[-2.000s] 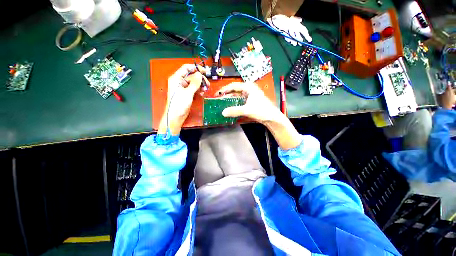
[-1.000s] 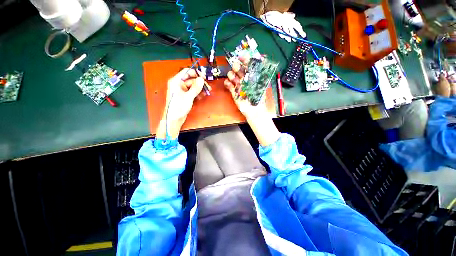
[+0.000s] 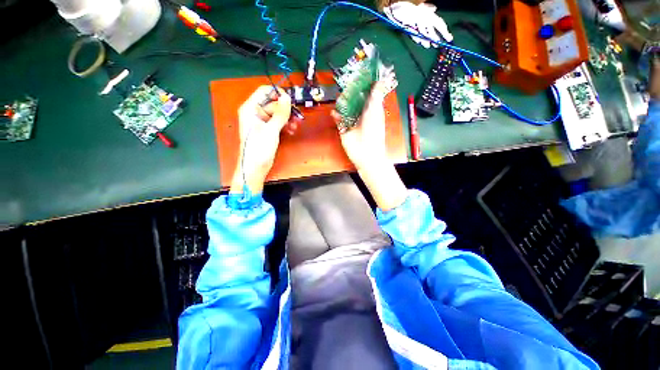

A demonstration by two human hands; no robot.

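Observation:
My right hand (image 3: 367, 134) holds a green circuit board (image 3: 354, 95) tilted steeply above the right part of the orange mat (image 3: 311, 148). My left hand (image 3: 263, 119) is at the left end of the black connector block (image 3: 327, 95), fingers closed on a thin dark lead (image 3: 297, 113). The fingertips hide most of what they grip. Another circuit board (image 3: 366, 63) lies behind the held one and is partly covered by it. A blue network cable (image 3: 312, 56) runs into the connector block.
A red marker (image 3: 413, 127), remote control (image 3: 438, 82) and circuit board (image 3: 469, 98) lie right of the mat. An orange test box (image 3: 543, 45) stands beyond. Another circuit board (image 3: 148, 110) and tape roll (image 3: 87, 57) lie left. A person's blue sleeve (image 3: 621, 199) shows at right.
The board in my right hand was held flat, underside up, over the mat; it has been lifted, turned and tilted steeply. My left hand stays near the connector block.

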